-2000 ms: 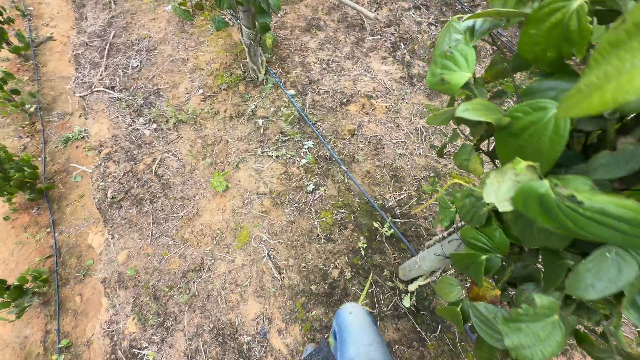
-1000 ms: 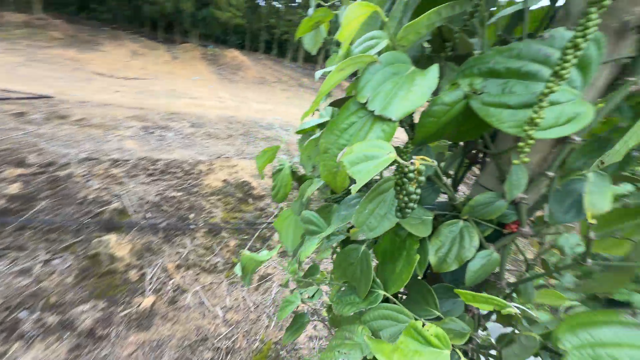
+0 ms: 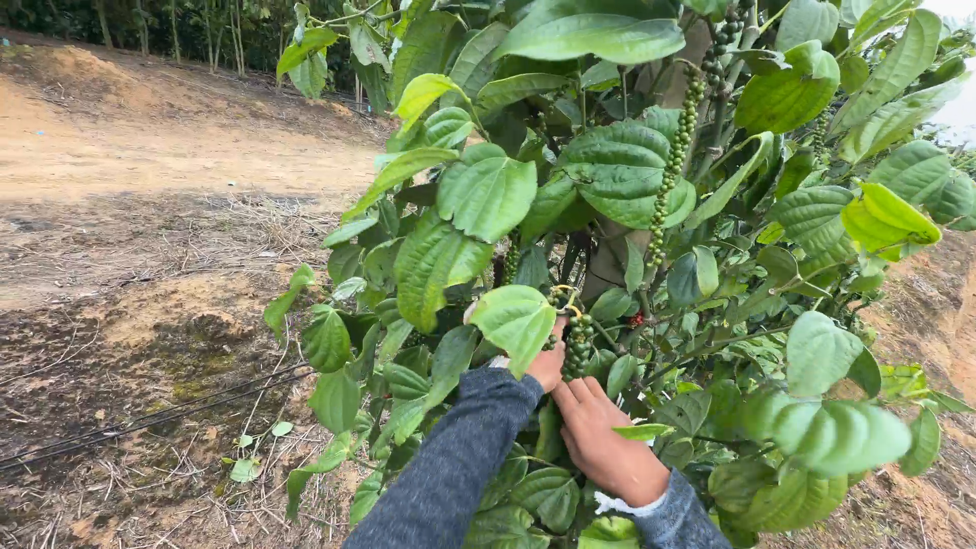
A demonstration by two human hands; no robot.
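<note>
A leafy pepper vine [image 3: 621, 160] climbs a thick post [image 3: 610, 259]. Both of my hands reach into its foliage from below. My left hand [image 3: 550, 362] is partly covered by a pale green leaf [image 3: 518, 319], beside a cluster of green peppercorns [image 3: 578, 343]; its fingertips are hidden. My right hand [image 3: 606, 442] lies just under that cluster, fingers close together at its lower end; whether they grip it cannot be told. A long green peppercorn spike [image 3: 675, 168] hangs higher up, and a few red berries [image 3: 636, 319] show right of the cluster.
Two thin black lines [image 3: 152, 418] run over the dry soil at the lower left. Bare sandy ground [image 3: 175, 164] stretches behind, up to a row of trees [image 3: 191, 30]. Leafy stems crowd the right side.
The view has swung up from the ground to the vine. Both my hands, not seen in the earlier frames, are now at the peppercorn cluster.
</note>
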